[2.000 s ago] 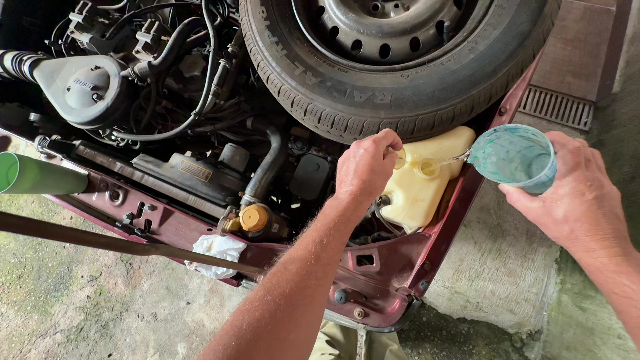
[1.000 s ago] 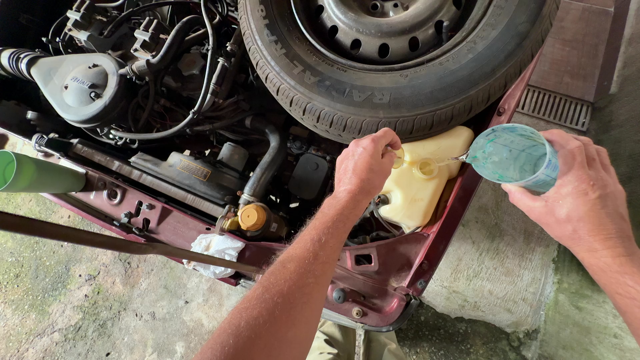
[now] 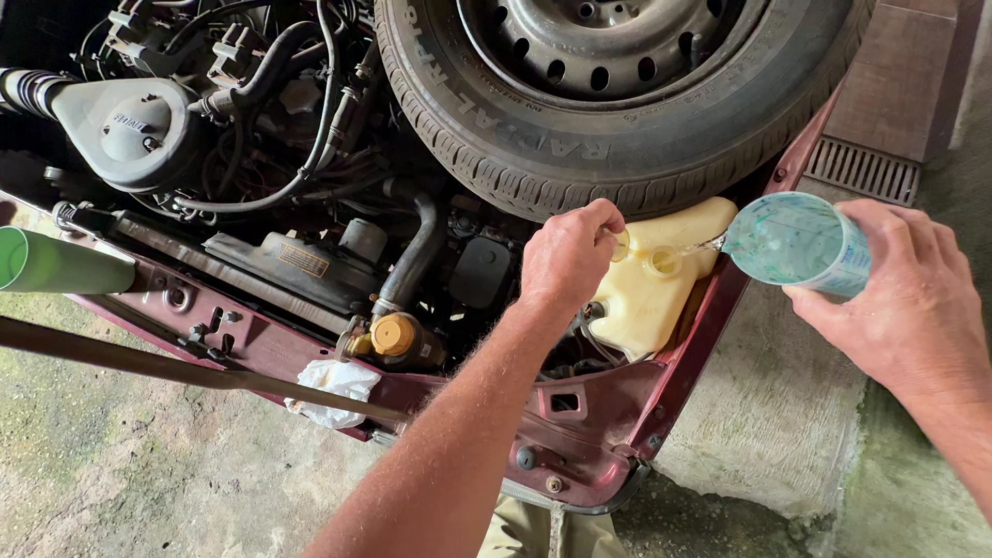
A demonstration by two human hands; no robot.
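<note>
My right hand grips a translucent bluish plastic cup, tilted to the left. Clear liquid runs from its rim into the round open neck of a yellowed plastic fluid reservoir in the corner of the engine bay. With its thumb and fingertips, my left hand pinches a small translucent yellowish cap just left of the neck. Part of the reservoir lies hidden under the spare wheel's tyre.
The spare wheel lies across the engine bay's right side. An orange-yellow cap, a white crumpled cloth or paper and a green cup are along the front. A dark rod crosses the red front panel. Beyond the fender is a floor grate.
The cup in my right hand has tipped somewhat, its mouth turning more toward the camera since the first frame. My left hand has stayed beside the neck with the small cap.
</note>
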